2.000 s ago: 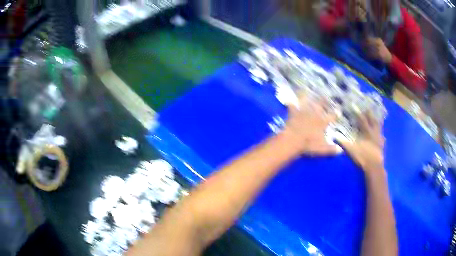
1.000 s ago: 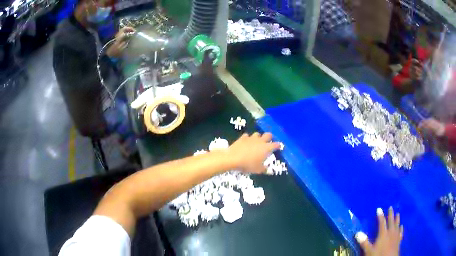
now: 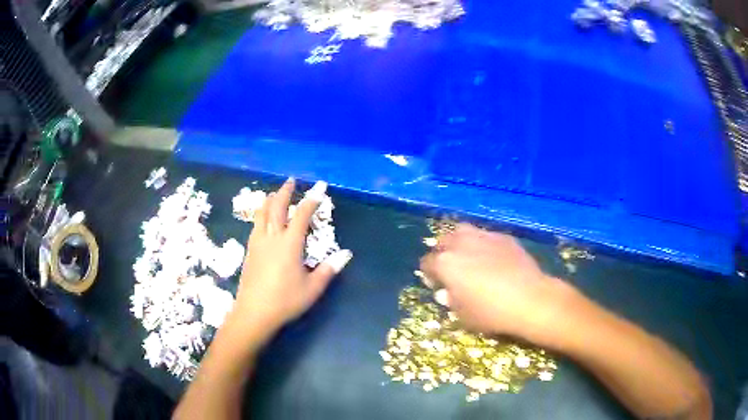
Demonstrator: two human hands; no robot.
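My left hand (image 3: 283, 258) lies with fingers apart over some white plastic housings (image 3: 322, 234) on the dark green mat; its thumb and one finger have white coverings. A larger heap of white housings (image 3: 176, 279) lies left of it. My right hand (image 3: 480, 275) is at the upper edge of a heap of gold brass terminals (image 3: 467, 357), fingers bent down to the mat. Its fingertips are partly hidden, so I cannot tell whether it holds a terminal.
A blue sheet with a raised edge (image 3: 459, 193) lies beyond the mat. White-grey pieces (image 3: 369, 18) are heaped on its far part, with more at the far right (image 3: 644, 29). A masking tape roll (image 3: 74, 258) is at the far left.
The view has turned right and down. My right hand has moved from the blue sheet to the terminals. My left hand is still by the housings, with its fingers spread.
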